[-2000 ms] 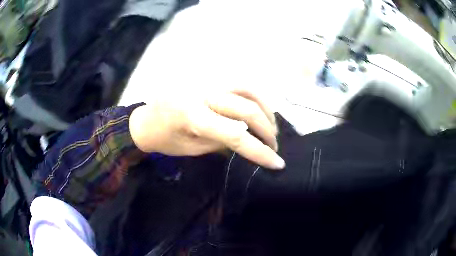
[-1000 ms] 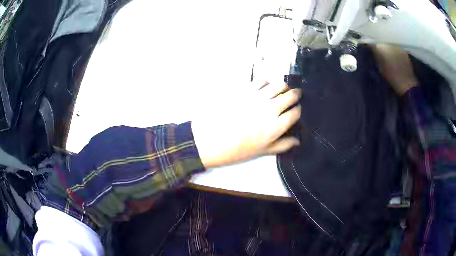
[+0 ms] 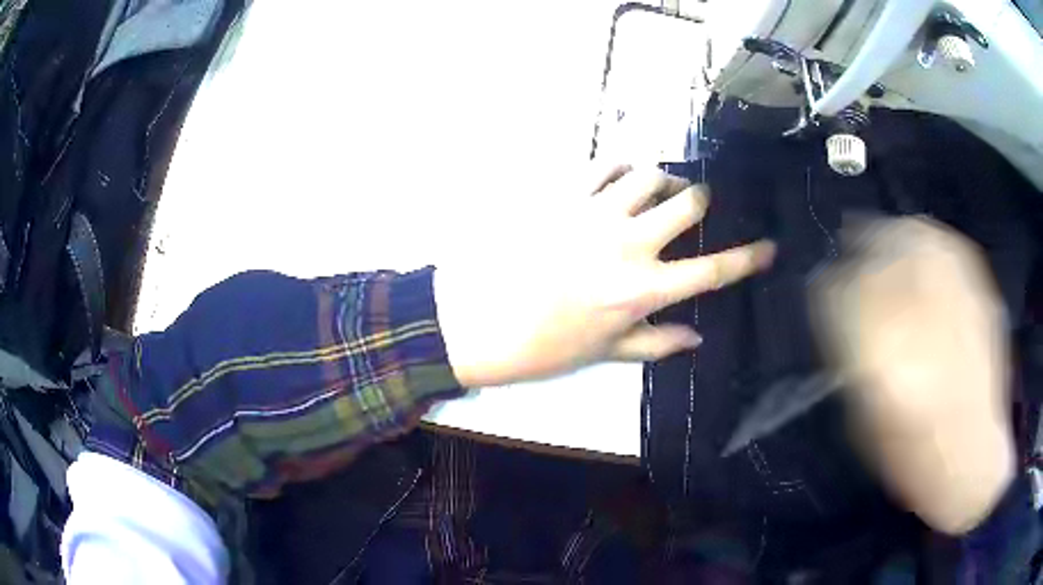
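The black garment body (image 3: 755,377) lies on the right of the white table and runs up under the sewing machine head. A pale stitch line follows its left edge. My left hand (image 3: 595,280) lies flat on that edge below the needle area, fingers spread. My right hand (image 3: 921,354) is blurred over the right part of the cloth. A grey pointed shape, a cloth flap or a tool, shows at its left side; I cannot tell whether the hand grips it. The needle is hidden.
The white machine head (image 3: 915,86) fills the upper right, with a ribbed white tension knob (image 3: 846,153). The white table (image 3: 343,160) has a brown front edge. A heap of black and grey cloth (image 3: 69,217) lies at the left.
My right hand has come from behind the machine head down onto the cloth nearer me. My left hand has spread its fingers on the edge. The garment's left edge is straighter.
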